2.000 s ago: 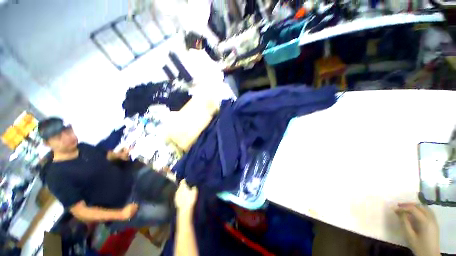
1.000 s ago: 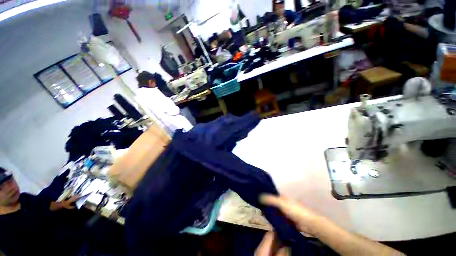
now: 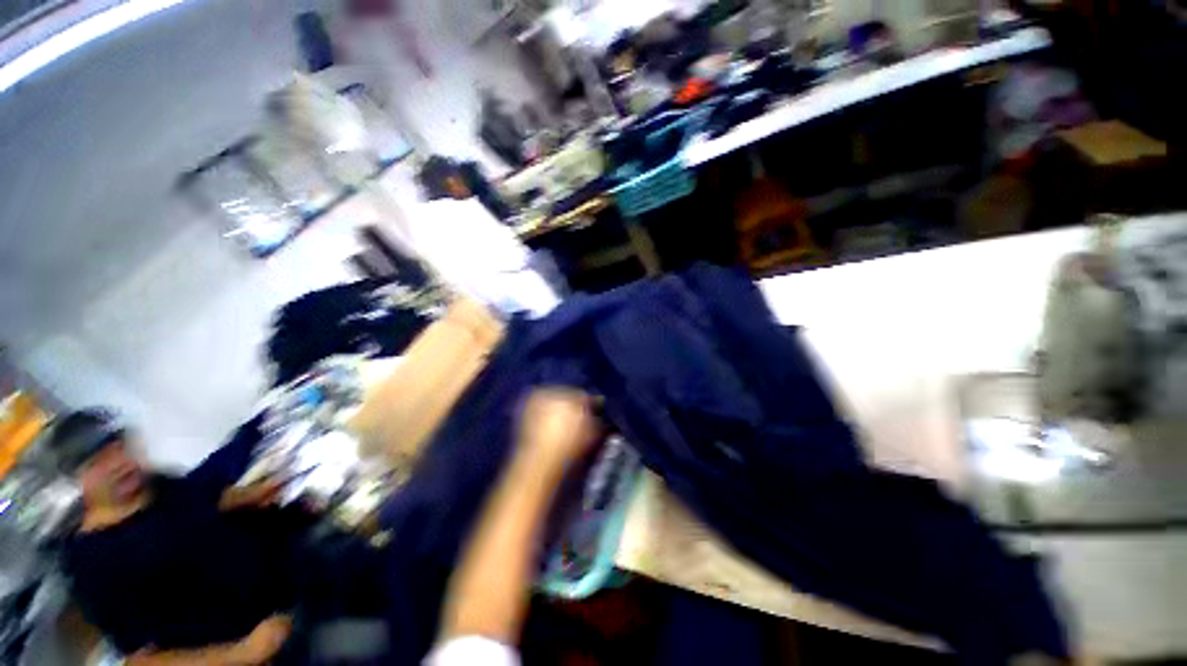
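Note:
A large navy garment [image 3: 729, 403] lies over the table's left end, with one long part stretching to the lower right across the front edge. My left hand [image 3: 557, 427] is closed in a fist on the navy cloth near the tray; blur hides the fingers. My right hand is almost wholly out of the picture; only a small blurred skin-toned patch shows at the bottom edge by the cloth's lower right end, and its grip cannot be seen.
The white table [image 3: 898, 325] carries a sewing machine [image 3: 1093, 338] at the right. A light-blue tray [image 3: 601, 572] is under the cloth. A person [image 3: 156, 559] is at the lower left, near a cardboard box [image 3: 430, 377]. A teal basket [image 3: 654, 185] is behind.
The navy cloth now reaches farther right over the table front. My left hand is back over the bundle; my right hand has gone to the bottom edge. The view has turned left.

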